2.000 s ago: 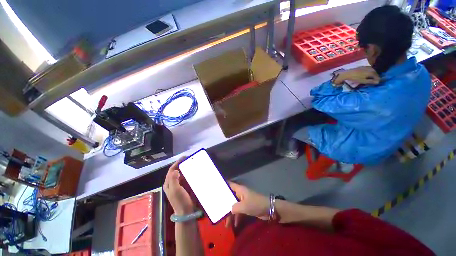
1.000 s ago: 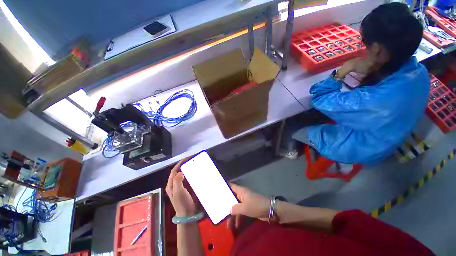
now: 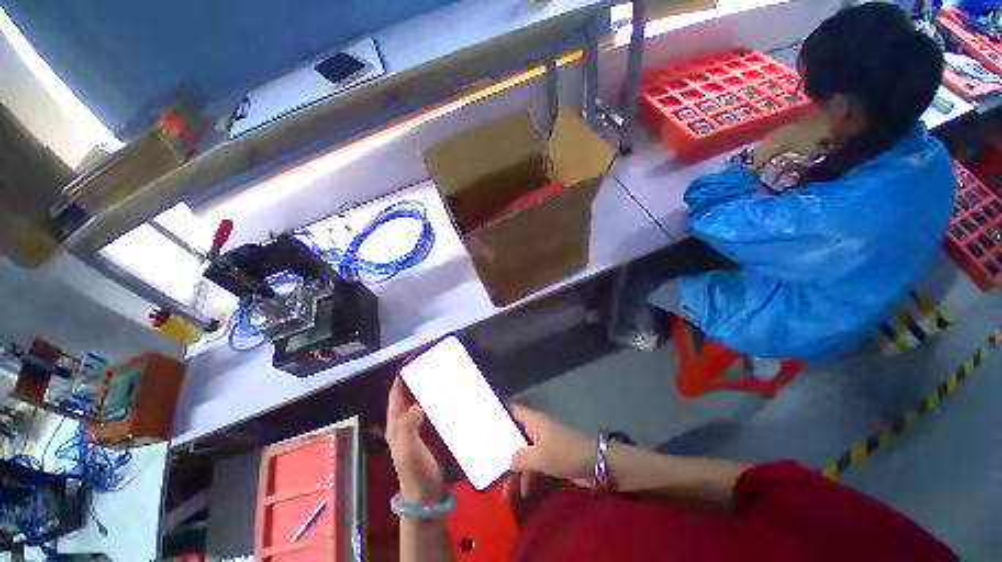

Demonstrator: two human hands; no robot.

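A smartphone with a glaring white screen is held tilted in front of me, below the bench edge. My left hand holds it along its left side, with a pale bangle on the wrist. My right hand grips its lower right edge, with the thumb at the screen's edge and a metal bracelet on the wrist. The fingers behind the phone are partly hidden.
A black test fixture with a red lever, blue cables and an open carton stand on the bench. A person in a blue smock sits at right by a red compartment tray. A flat red tray lies lower left.
The phone and my left hand have shifted slightly right. My grip looks the same. The seated person's arms and head have moved.
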